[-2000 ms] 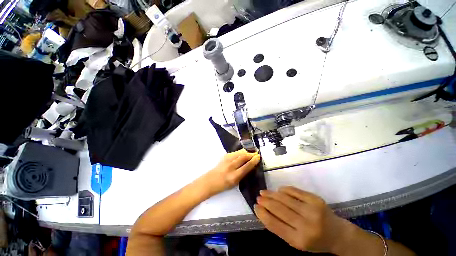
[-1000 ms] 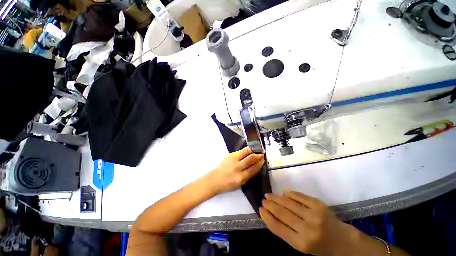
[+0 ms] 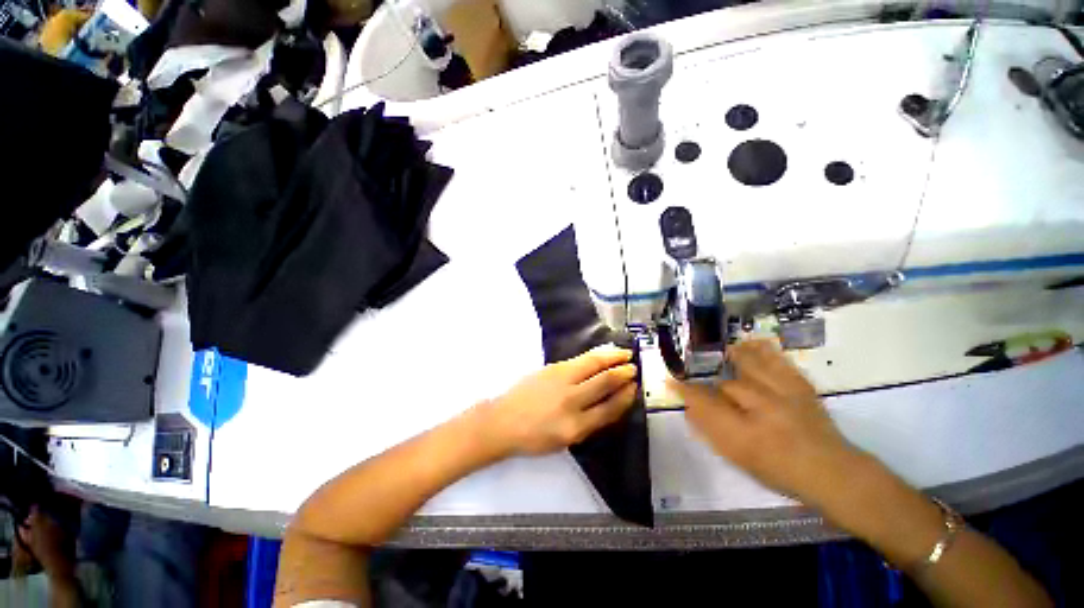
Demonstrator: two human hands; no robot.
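A black cut piece lies flat on the table left of the needle area, its wide end toward the back and its pointed end at the front edge. My left hand presses on it with the fingertips beside the needle. My right hand is off the piece, its blurred fingers by the presser foot area under the shiny metal guard; whether they grip anything cannot be told. The white sewing machine head with a blue stripe is on the right.
A heap of black pieces lies left of the machine. A grey box and a small black switch are at the left edge. Red and green snips lie on the machine bed at right. A person's hand shows at lower left.
My right hand has left the front end of the black piece and moved up to the needle area. The piece's back end now shows wider, left of the needle. The view has shifted.
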